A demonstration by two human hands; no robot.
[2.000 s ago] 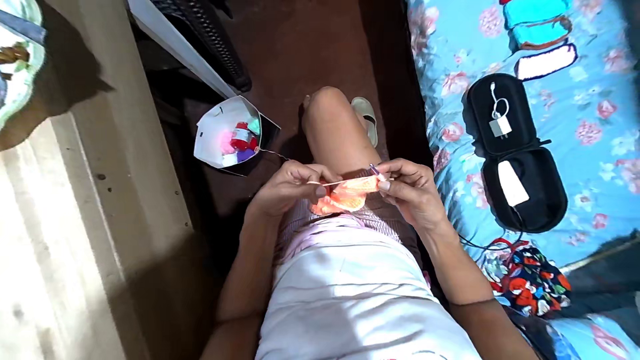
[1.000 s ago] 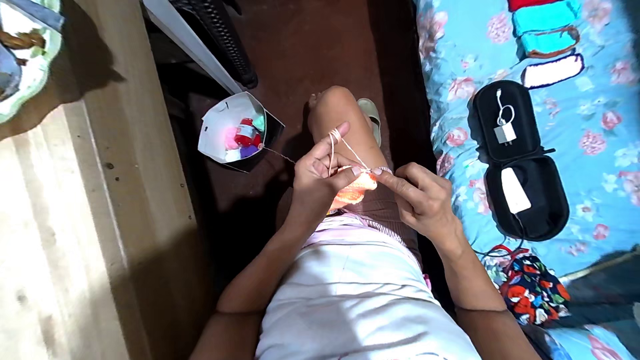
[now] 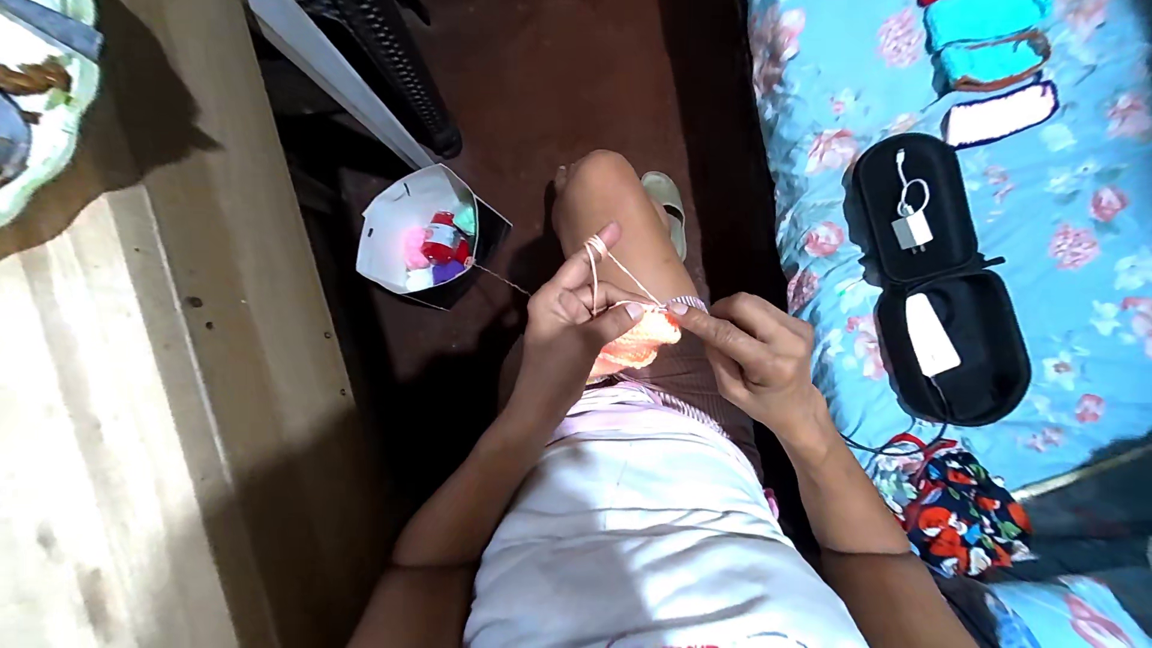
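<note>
An orange piece of yarn work (image 3: pixel 641 346) lies over my lap, its upper edge pinched between the thumb and fingers of my left hand (image 3: pixel 576 301). Pale yarn (image 3: pixel 630 274) wraps around the raised left index finger and slants down to the work's edge. My right hand (image 3: pixel 751 346) is at that edge, thumb and index finger together at the stitches; the tool it may hold is hidden by the fingers. From a white container (image 3: pixel 382 229) with several coloured yarn balls (image 3: pixel 441 243), a thin strand runs toward my left hand.
A wooden table (image 3: pixel 225 360) stands at the left, with a scalloped dish (image 3: pixel 76 117) on it. On the flowered bed cover (image 3: pixel 1062 297) at the right are an unzipped black case (image 3: pixel 1008 360) with a charger (image 3: pixel 913 231), turquoise knitted-looking pieces (image 3: pixel 990 58) and a patterned cloth (image 3: pixel 967 517).
Two seconds ago both hands held the work with a strand stretched low between them. Since then my left index finger has risen with yarn looped around it.
</note>
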